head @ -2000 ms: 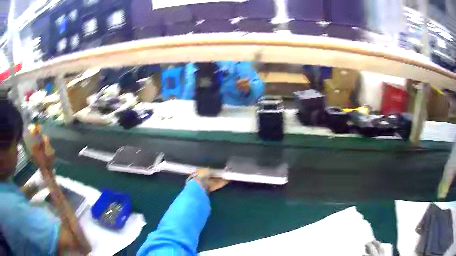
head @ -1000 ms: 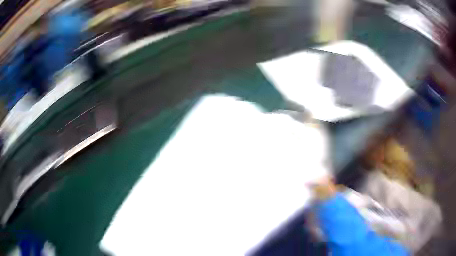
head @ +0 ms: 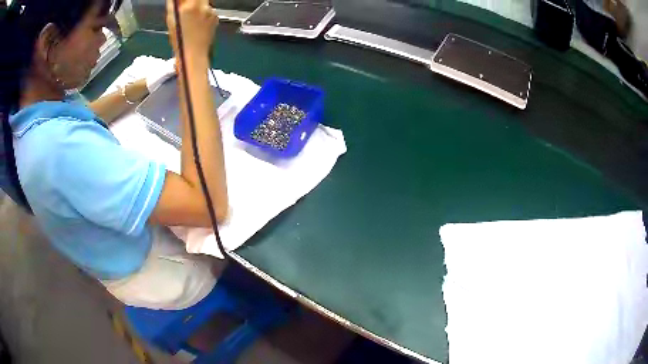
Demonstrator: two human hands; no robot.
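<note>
Neither of my hands is in the picture. The white padding cloth (head: 547, 291) lies on the green bench (head: 369, 206) at the lower right, with a ragged left edge. A covered housing with handle (head: 482, 67) rests at the upper right, its dark face up and its long white arm pointing left. Another covered housing (head: 288, 15) lies at the top, left of that arm.
A seated person (head: 85, 178) at the left works over a dark-faced unit (head: 167, 110) on white cloth. A blue bin (head: 302, 96) holds many small screws. A black cord (head: 195, 142) hangs down to the bench edge. A blue stool (head: 206, 320) stands below.
The view has swung left from the right-hand cloth and stacked covers to the neighbouring station. My blue sleeve and hand, seen earlier, are out of view.
</note>
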